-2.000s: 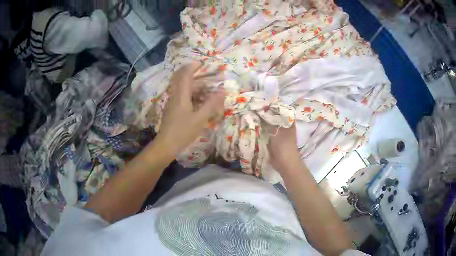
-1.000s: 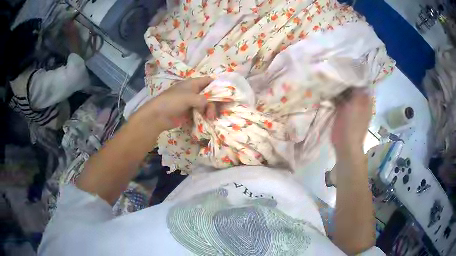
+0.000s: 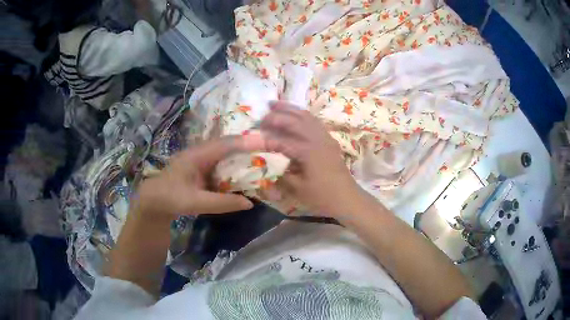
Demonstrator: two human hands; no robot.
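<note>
The floral garment pieces [image 3: 375,100], cream with small orange-red flowers and a pale wrong side, lie in a large heap in front of me, spilling towards my lap. My left hand [image 3: 181,181] is at the near left edge of the heap, curved around a bunched floral part, thumb below it. My right hand [image 3: 306,156] grips the same bunch from the right, fingers bent over it and blurred. The fingertips of both hands nearly meet. The fabric between my palms is partly hidden.
The sewing machine [image 3: 522,250] stands at the lower right, its lit plate beside it. A thread cone [image 3: 514,164] stands behind it. A blue trough [image 3: 522,69] runs along the right. Other mixed fabric hangs at left. Another person's white sleeve [image 3: 119,50] shows at upper left.
My right hand has come back left from the heap's right side to meet my left hand at the bunch. The bunch now sits further left. The view has shifted slightly.
</note>
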